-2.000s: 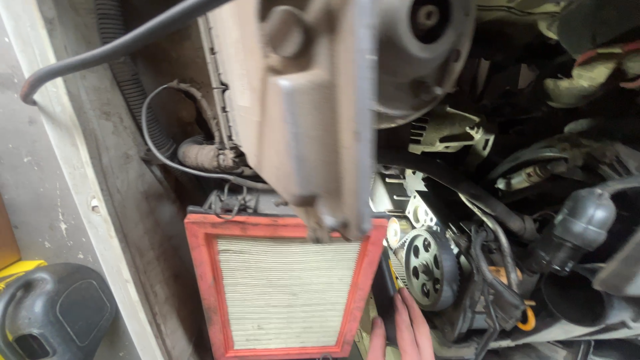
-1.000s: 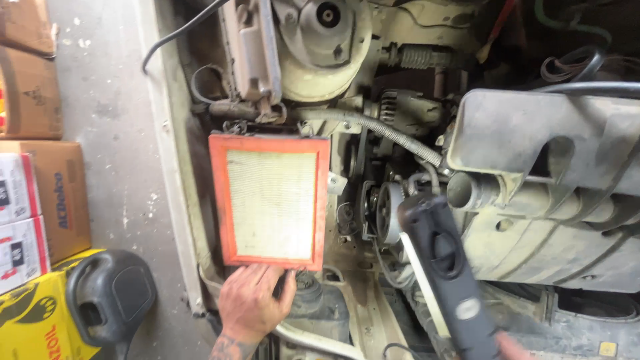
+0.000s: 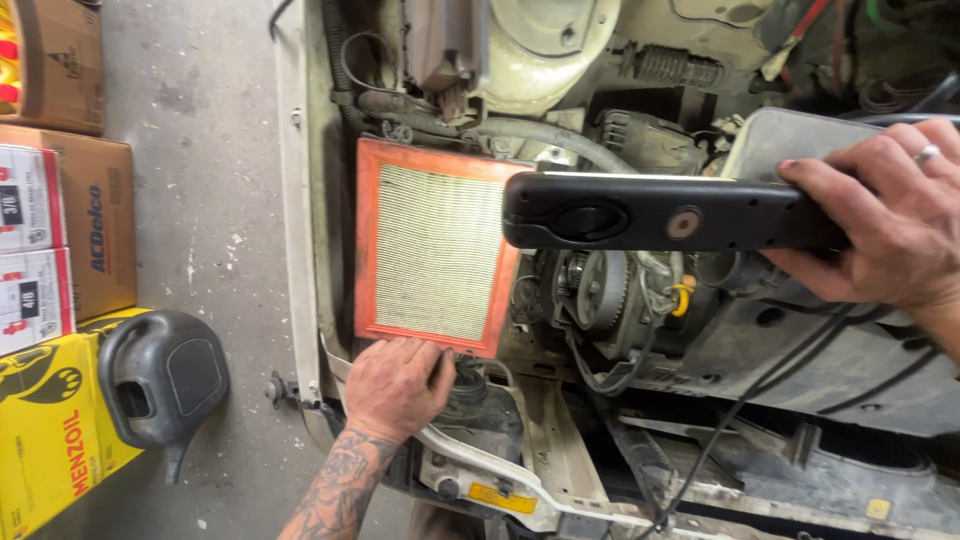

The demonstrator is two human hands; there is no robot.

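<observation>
My left hand grips the lower edge of an engine air filter, a pleated pale panel in an orange-red rubber frame. The filter lies over the engine bay, at the middle left. From the right, my right hand holds a black work light level. The lamp's far end overlaps the filter's right edge in view, and bright light falls on the pleats. Whether lamp and filter touch, I cannot tell. Beneath the lamp sits a toothed timing pulley. A brown plastic housing stands above the filter.
A car fender edge runs down the left of the bay. On the floor beyond it are cardboard boxes, a yellow box and a dark plastic jug. Black cables cross the lower right, over a grey engine cover.
The work light has turned from steeply slanted to level, its end now beside the filter. My left hand still holds the filter's lower edge, as one second ago.
</observation>
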